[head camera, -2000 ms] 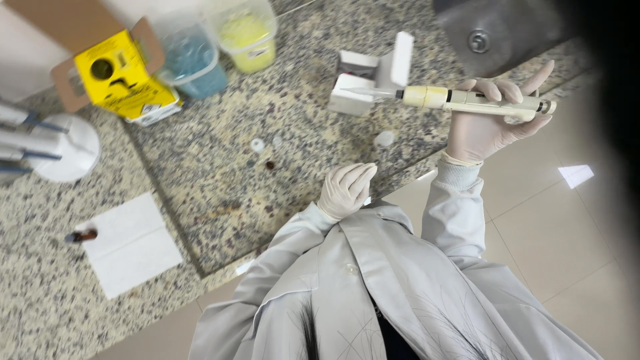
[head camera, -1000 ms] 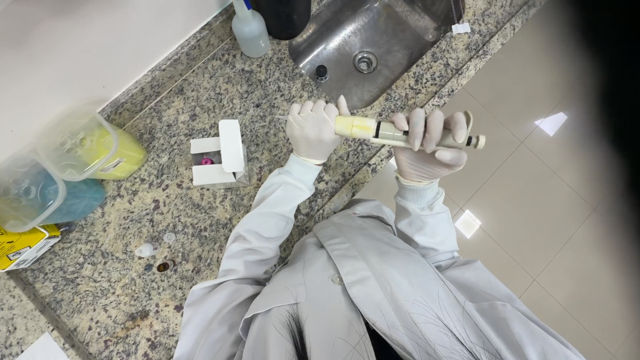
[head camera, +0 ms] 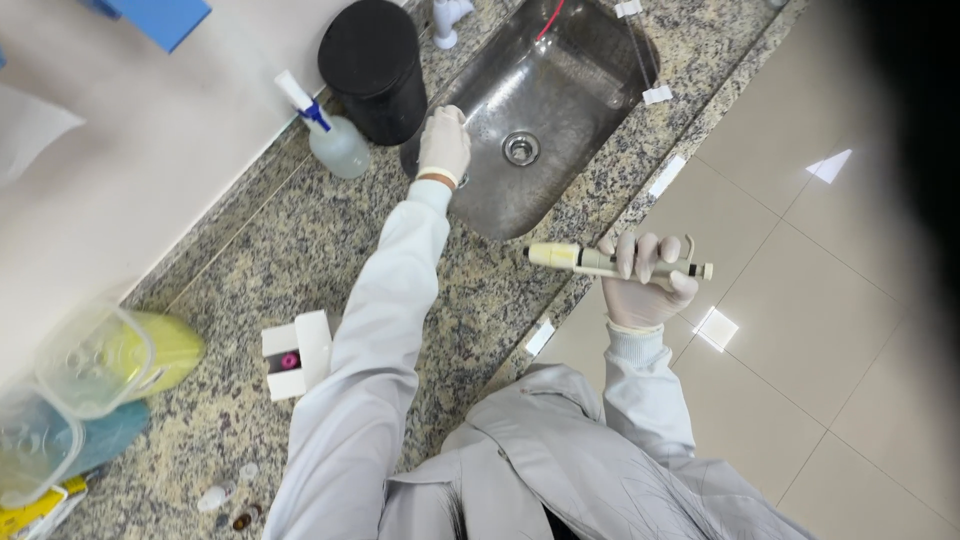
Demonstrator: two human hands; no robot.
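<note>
My right hand [head camera: 646, 289], in a pale glove, is closed around a micropipette [head camera: 611, 264] over the counter's front edge; no tip shows on its cone. My left hand [head camera: 445, 144], gloved too, reaches to the left rim of the steel sink [head camera: 555, 112], beside a black bin [head camera: 375, 75]. Its fingers are curled, and whether they hold anything is hidden. Left of my left sleeve stands an open white box [head camera: 312, 349] with a magenta-capped vial [head camera: 289, 361] in it. Small caps [head camera: 216, 496] and a brown vial [head camera: 246, 517] lie at the bottom left.
A wash bottle [head camera: 340, 146] stands beside the black bin. Tubs with yellow [head camera: 161, 349] and blue [head camera: 112, 439] contents are at the left, near a yellow box [head camera: 37, 510]. A white tap [head camera: 446, 26] rises behind the sink. Several white strips lie along the counter edge.
My left hand has left the pipette's tip end and moved to the sink's left rim. The tip seen on the pipette two seconds ago is no longer on it. The view has shifted towards the sink.
</note>
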